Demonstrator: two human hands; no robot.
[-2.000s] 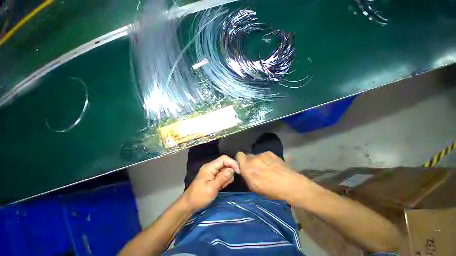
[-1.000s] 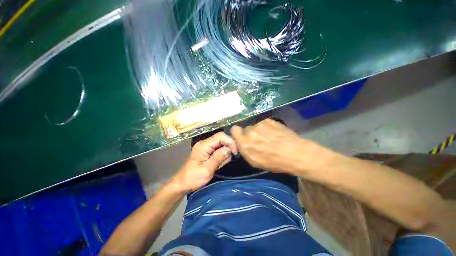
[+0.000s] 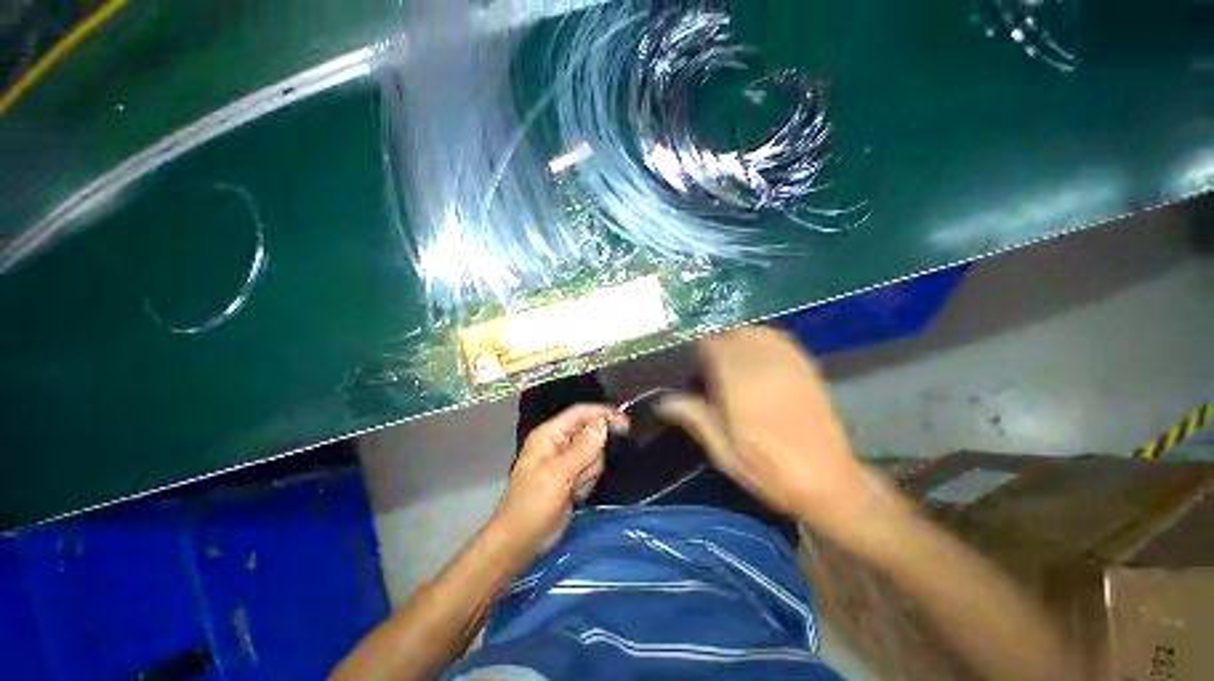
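My left hand (image 3: 557,472), below the bench edge above the lap, pinches a thin pale strand (image 3: 644,395) between thumb and fingertips. The strand curves from there toward my right hand. My right hand (image 3: 766,412) is blurred, a short way to the right, with its thumb apart from the fingers; whether it grips the strand is unclear. A thin line, perhaps the strand's other end, shows just above the shirt. On the bench lie a straight whitish tubing bundle (image 3: 459,173), a dark shiny wire coil (image 3: 672,146) and pale curved strands (image 3: 599,166) joining the coil.
A cream taped-down pad (image 3: 566,329) sits at the green bench's (image 3: 333,386) near edge. A pale loop (image 3: 260,266) lies at left, a small wire bunch (image 3: 1032,33) at far right. Blue bins (image 3: 280,572) are below left, brown cartons (image 3: 1038,519) below right.
The hands were close together; now my right hand has moved away to the right and up, and a curved strand shows between them. The camera view has shifted slightly.
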